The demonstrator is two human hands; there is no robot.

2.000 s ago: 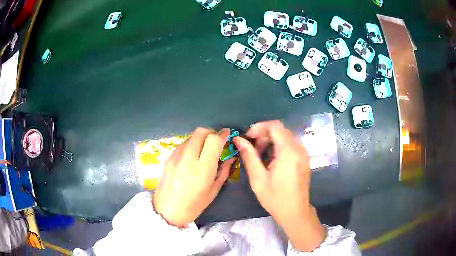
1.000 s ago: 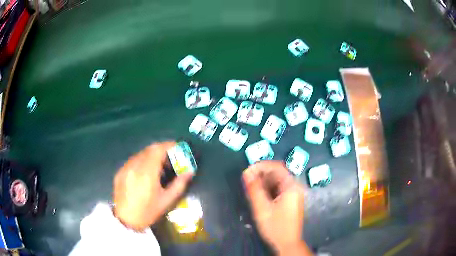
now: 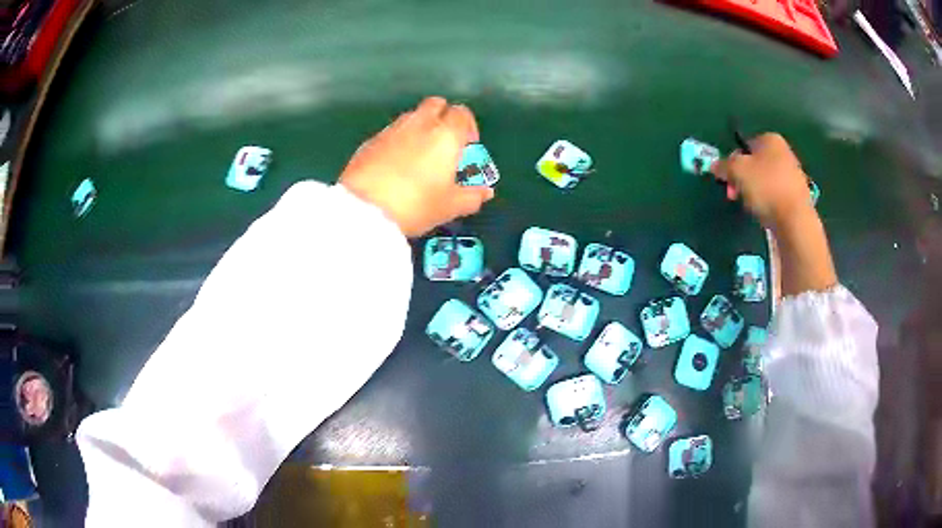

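My left hand [image 3: 418,170] is at the upper middle, with thumb and fingers around the edges of a light-blue module [image 3: 478,165]. A module with a yellow tape piece [image 3: 563,165] lies just right of it. My right hand [image 3: 764,186] is at the upper right, its fingertips at the edge of another module [image 3: 699,156]. A thin dark bit and a small red bit show at these fingers; I cannot tell what they are. Many loose modules [image 3: 569,311] lie in a group nearer me. Amber tape [image 3: 362,497] shows blurred at the bottom edge.
A red tray-like object [image 3: 785,15] is at the top right. A black box with a round label [image 3: 36,397] and a blue box [image 3: 16,474] are at the left edge. Two modules [image 3: 249,168] lie apart at left. My right sleeve covers most of the copper-brown strip.
Both hands have moved from the near side to the far side of the modules. The taped module has left my left hand and lies on the mat. My left hand is now around another module. The view has shifted.
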